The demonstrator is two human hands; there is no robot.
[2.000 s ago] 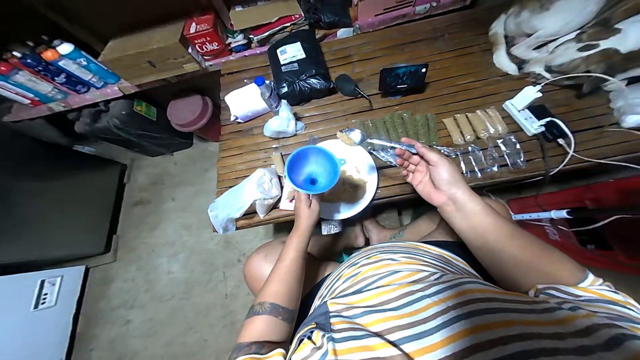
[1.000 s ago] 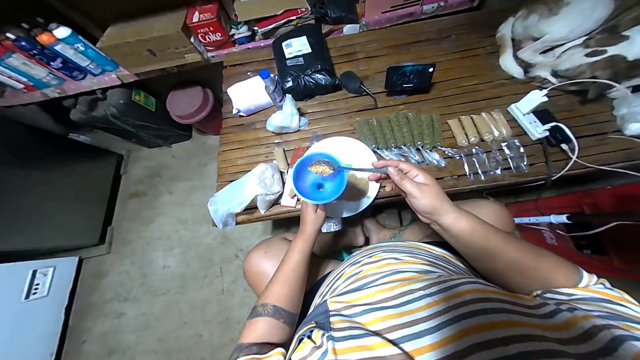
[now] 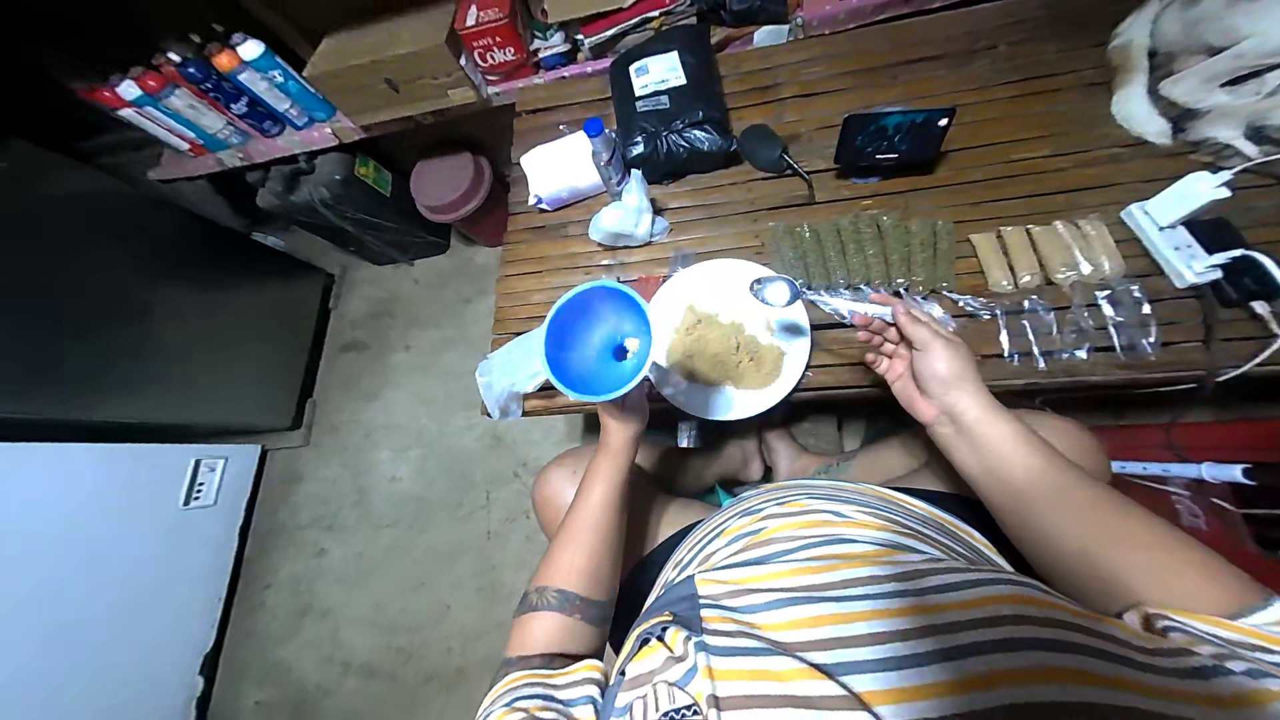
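My left hand (image 3: 625,408) grips a blue funnel (image 3: 590,335) from below, its wide mouth facing up, with a little pale matter at the spout hole. Most of those fingers are hidden under the funnel. Beside it, a white plate (image 3: 700,405) bears a heap of light brown powder (image 3: 725,350). A metal spoon (image 3: 776,291) is held by its handle in my right hand (image 3: 920,355); its bowl is over the plate's upper right rim and looks nearly bare. Behind my right hand lie several filled green packets (image 3: 870,250) in a row, with tan packets (image 3: 1045,253) to their right.
Flat clear plastic bags (image 3: 1080,325) lie below the tan packets. A power strip (image 3: 1175,240) with cables is at the right, under a white and brown animal (image 3: 1210,70). Farther back are a phone (image 3: 893,140), a black package (image 3: 673,105) and a clear bottle (image 3: 605,155).
My right hand has moved right with the spoon, away from the funnel. The brown matter seen in the spoon over the funnel one second ago no longer shows there.
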